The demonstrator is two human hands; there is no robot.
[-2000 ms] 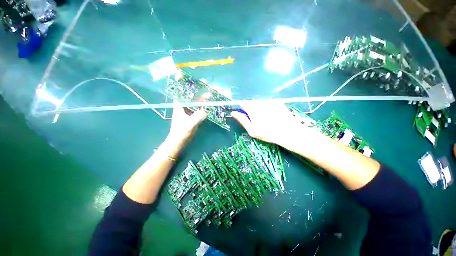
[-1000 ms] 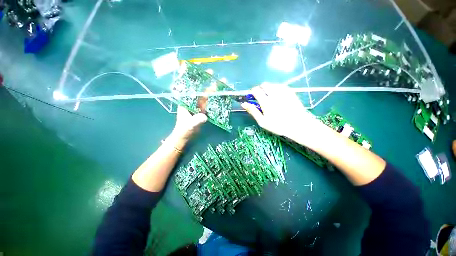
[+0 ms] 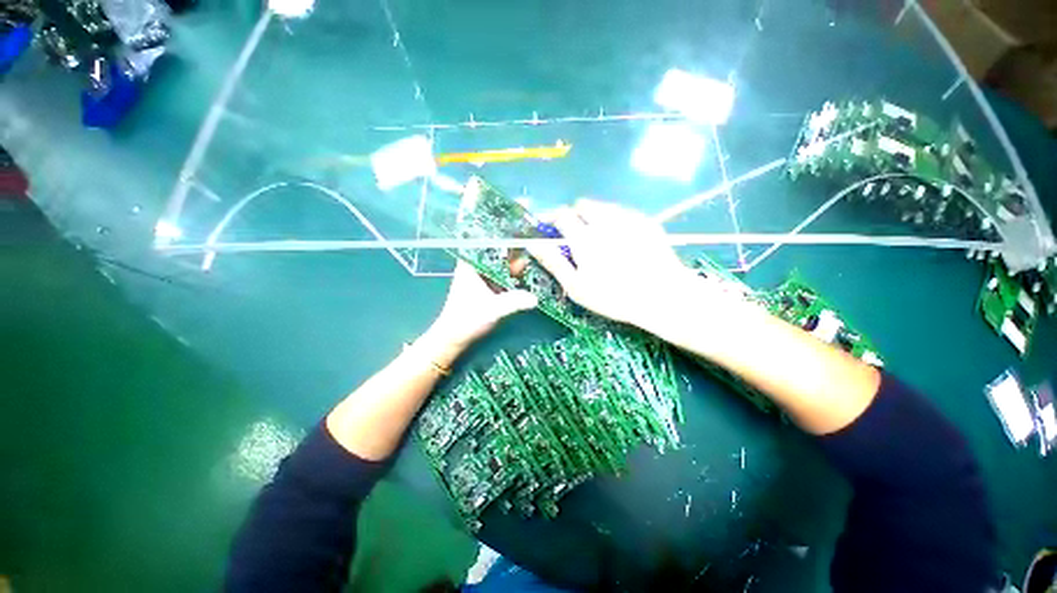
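Observation:
A green circuit board [image 3: 493, 218] is held tilted under the clear acrylic shield [image 3: 336, 244]. My left hand [image 3: 475, 304] is bare and grips the board's near left edge. My right hand [image 3: 609, 261] is bare and closed around blue-handled cutters [image 3: 552, 235], at the board's right side. The cutter tips are hidden by the hand and the shield's bright edge. A pile of overlapping circuit boards [image 3: 527, 423] lies just below my hands.
More boards [image 3: 806, 313] lie under my right forearm. A row of boards [image 3: 887, 145] stands at the back right behind the shield. Clipped leads [image 3: 707, 469] are scattered right of the pile. Small clear bags [image 3: 1011, 408] lie far right. Blue items [image 3: 110, 102] are at the back left.
My right hand and the cutters have moved left, onto the board. The board has tilted to show a narrower face. The whole view has shifted slightly.

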